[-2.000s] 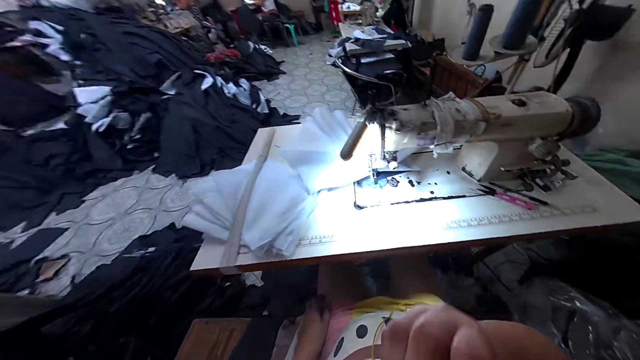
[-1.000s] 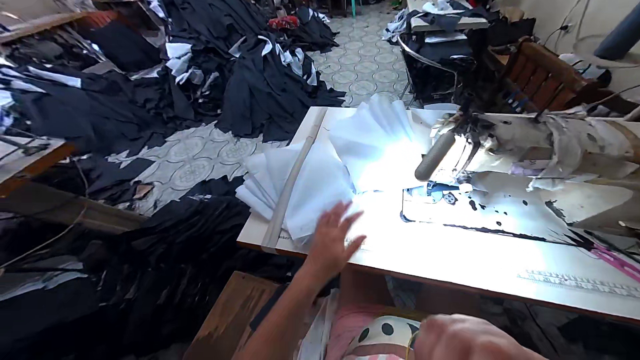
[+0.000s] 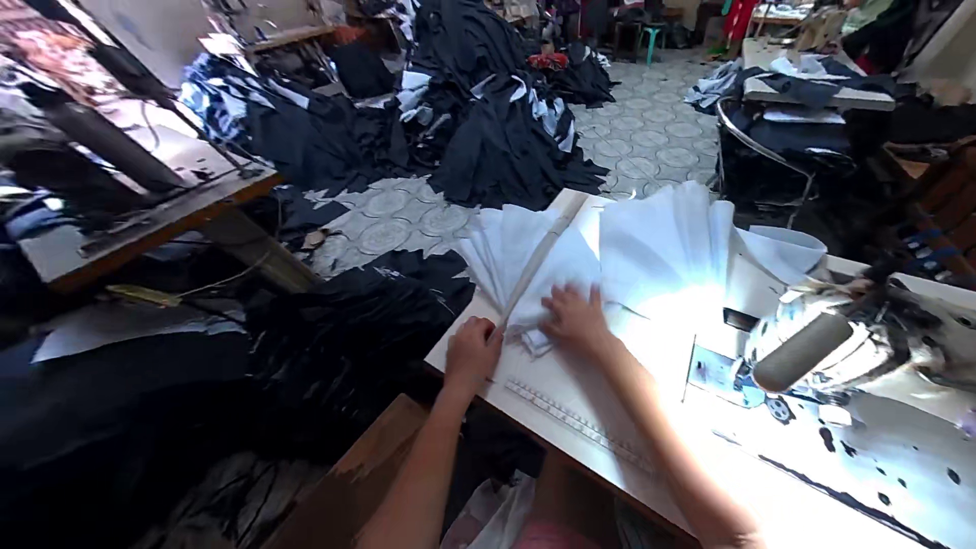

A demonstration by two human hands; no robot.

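Note:
White fabric pieces (image 3: 659, 236) lie fanned out on the white sewing table (image 3: 526, 412). A long narrow strip (image 3: 545, 248) crosses the left fan. At its near end, my left hand (image 3: 474, 352) has its fingers closed around the strip. My right hand (image 3: 577, 316) rests, blurred and with fingers spread, on the near part of the fabric, beside a small folded white piece (image 3: 537, 341). The industrial sewing machine (image 3: 846, 335) stands to the right, its lamp lighting the table brightly.
A tape measure (image 3: 572, 419) runs along the table's front edge. Dark garments (image 3: 496, 145) are heaped on the patterned tile floor (image 3: 648, 137) and left of the table. Another sewing table (image 3: 152, 221) stands at the left, and one with cloth (image 3: 820, 91) at the back right.
Both hands are now at the left fan of fabric; my left hand has closed on the strip's near end. My right hand has moved from my lap onto the fabric. The view has swung left.

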